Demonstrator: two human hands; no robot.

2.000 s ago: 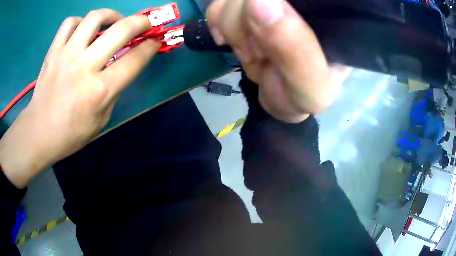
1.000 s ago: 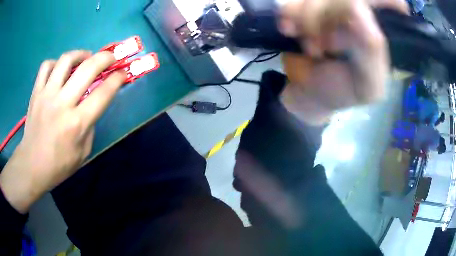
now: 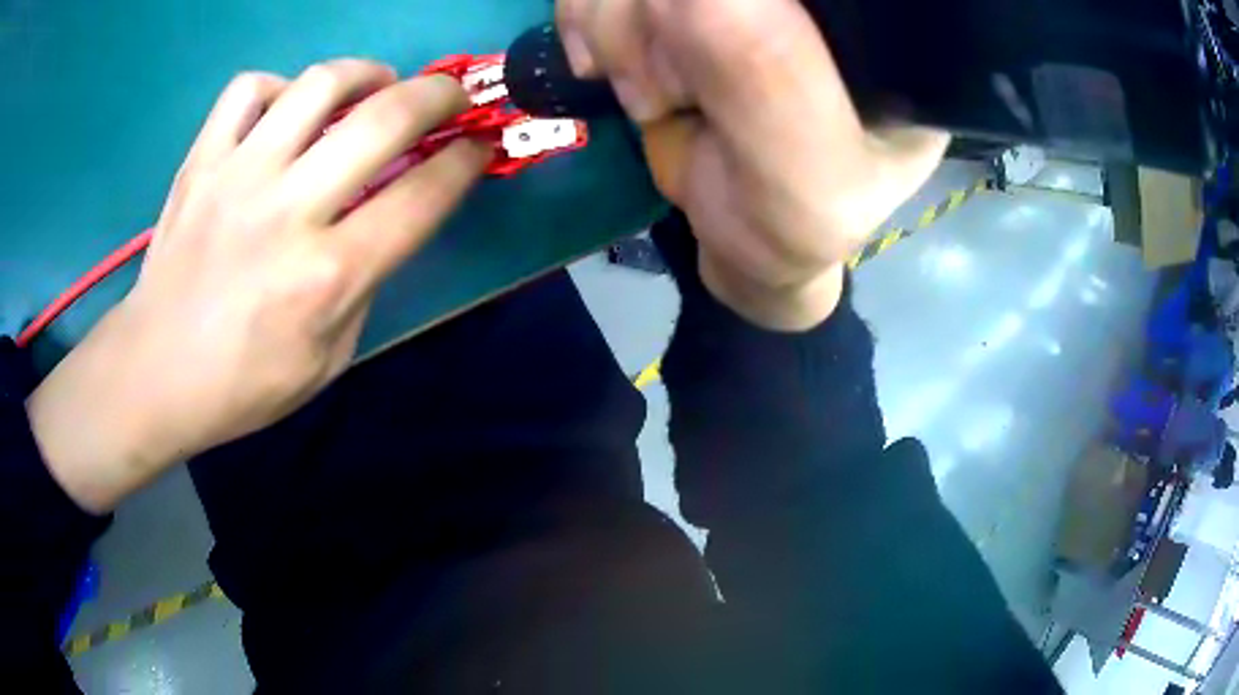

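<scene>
Two red clamp housings [image 3: 541, 139] with pale inner faces lie side by side on the green mat. My left hand [image 3: 265, 251] presses over them and holds them down. A red cable [image 3: 88, 278] trails from under it to the left. My right hand [image 3: 747, 143] grips the black electric screwdriver [image 3: 1006, 75], which fills the upper right. Its ribbed nose [image 3: 541, 71] is at the upper housing's pale face. The bit and any screw are not clearly visible.
The green mat [image 3: 82, 122] ends at a slanting front edge above my dark-clothed legs. A small black box [image 3: 636, 254] shows below that edge. Grey floor [image 3: 951, 326] with yellow-black tape lies beyond; cartons and blue shapes are at far right.
My right hand has brought the screwdriver back left from the grey-white feeder to the red housings. The feeder is out of sight. My left hand and the housings appear further right in view.
</scene>
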